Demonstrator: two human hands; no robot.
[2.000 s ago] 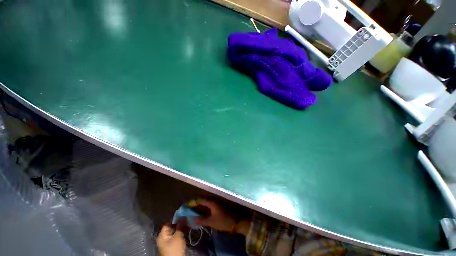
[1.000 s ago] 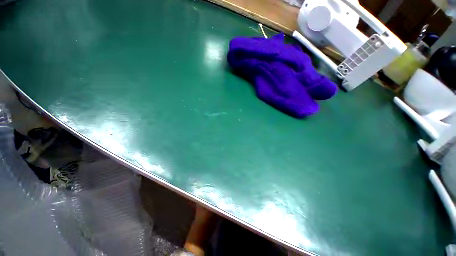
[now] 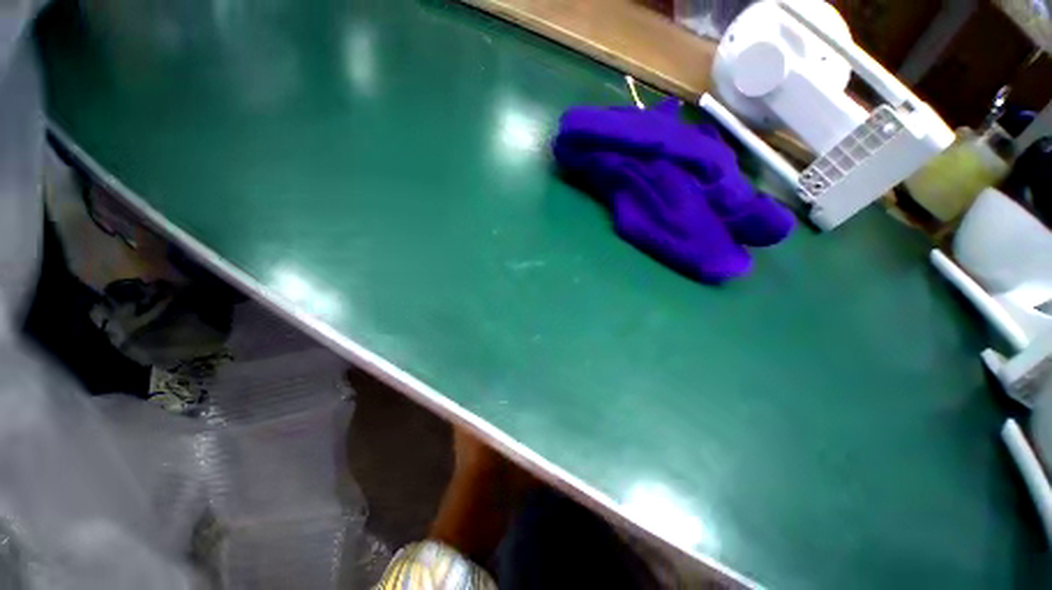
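Neither of my hands shows in view. A patterned yellow and white cloth, perhaps a sleeve, shows at the bottom edge below the bench, cut off by the frame. A crumpled purple wiping cloth lies on the green mat. A white camera with its bracket stands at the back right, just beyond the cloth. A small white stick lies behind the cloth at the mat's back edge.
More white camera bodies and brackets line the right edge. A yellowish bottle stands behind them. Tan cardboard runs along the back. Translucent plastic bags fill the lower left below the bench edge, with a blurred grey shape at the far left.
Two seconds ago two hands held a small light-blue item below the bench edge; hands and item are out of view now. The view has shifted, and a blurred grey shape has appeared at far left.
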